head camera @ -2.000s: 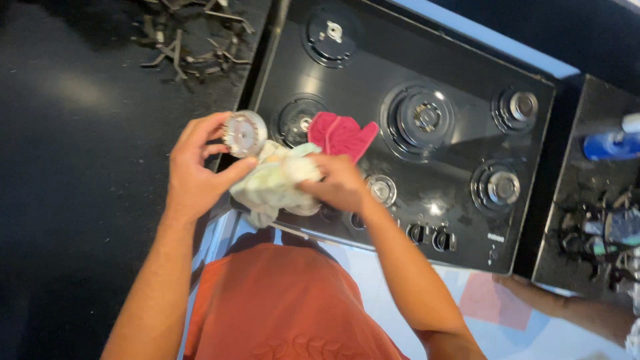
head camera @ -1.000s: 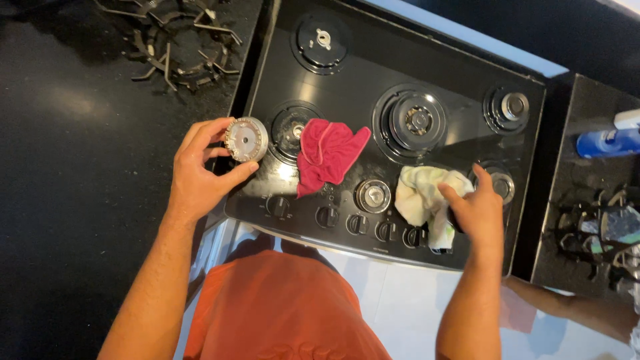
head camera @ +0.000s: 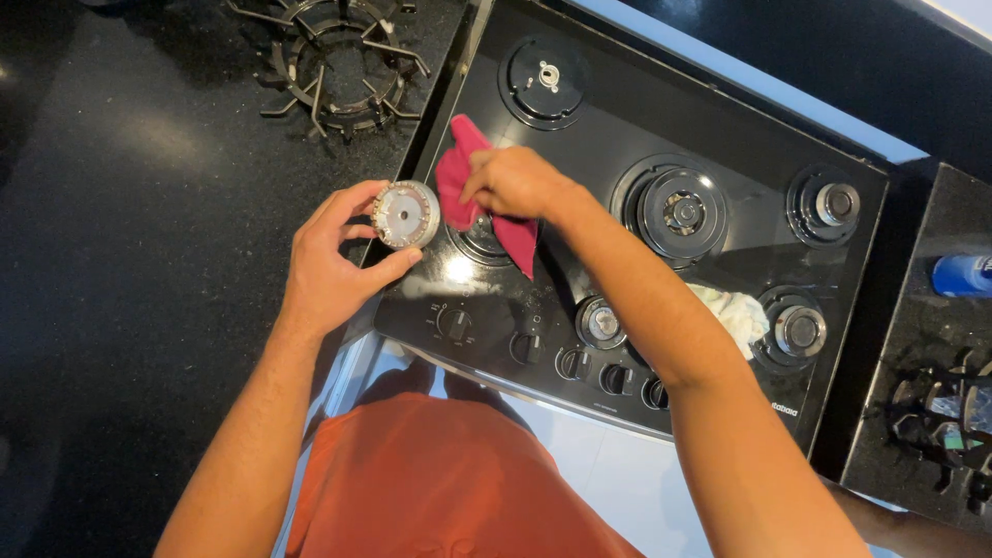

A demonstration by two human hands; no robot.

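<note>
My left hand (head camera: 333, 260) holds a round metal burner head (head camera: 405, 215) by its edge, its toothed rim and flat face turned up, over the left edge of the black gas cooktop (head camera: 589, 147). In my right hand (head camera: 515, 182) is a crumpled pink cloth (head camera: 457, 186), gripped near its middle above the front left burner base (head camera: 482, 240), which it partly covers. A pale patterned cloth (head camera: 732, 314) lies beside the front right burner (head camera: 800, 331), partly hidden by my right forearm.
Black cast pan supports (head camera: 341, 70) lie on the dark counter at upper left, and more (head camera: 942, 411) at the right. A blue bottle (head camera: 961, 276) is at the right edge. Control knobs (head camera: 527, 348) line the cooktop's front. Another person's arm (head camera: 891, 511) shows at lower right.
My right hand has let go of the pale cloth at the right of the cooktop, moved left and taken hold of the pink cloth. My left hand still holds the burner head.
</note>
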